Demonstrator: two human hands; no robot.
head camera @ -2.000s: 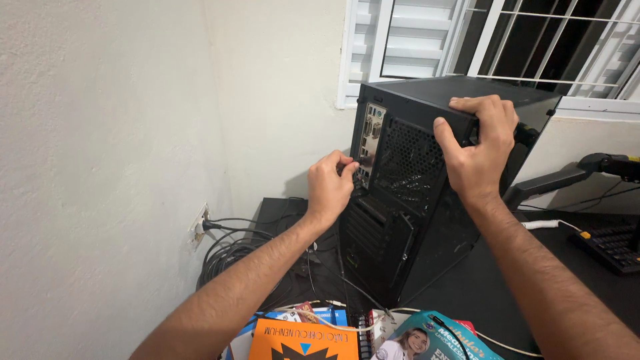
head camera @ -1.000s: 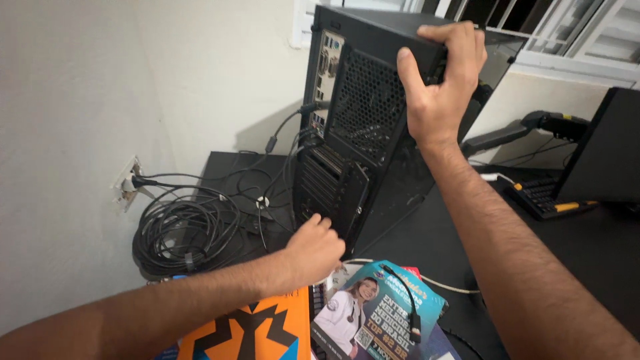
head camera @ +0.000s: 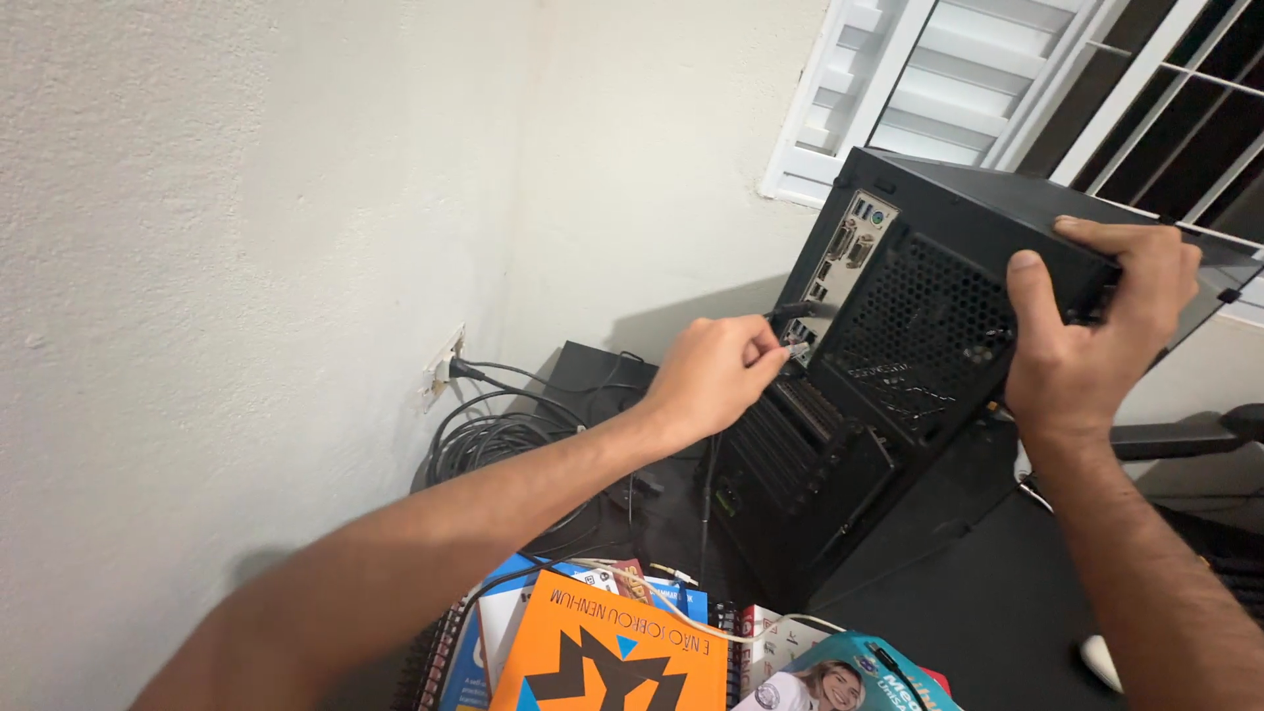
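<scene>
A black computer tower stands tilted on the black desk, its rear facing me. My right hand grips the tower's upper rear edge, thumb on the back and fingers over the top. My left hand pinches a small clear cable plug at the lower ports of the metal port panel. Whether the plug is seated cannot be told. Just above it, a black cable connector sits at the panel. A mesh grille is beside the ports.
A coiled bundle of black cables lies left, near a wall socket with a black plug in it. An orange book, other books and a teal printed item lie in front. A monitor arm and shuttered window are at right.
My left hand has moved up from the tower's lower rear to its ports, and now holds a clear plug. The black connector was absent from the panel two seconds ago. My right hand stays on the tower.
</scene>
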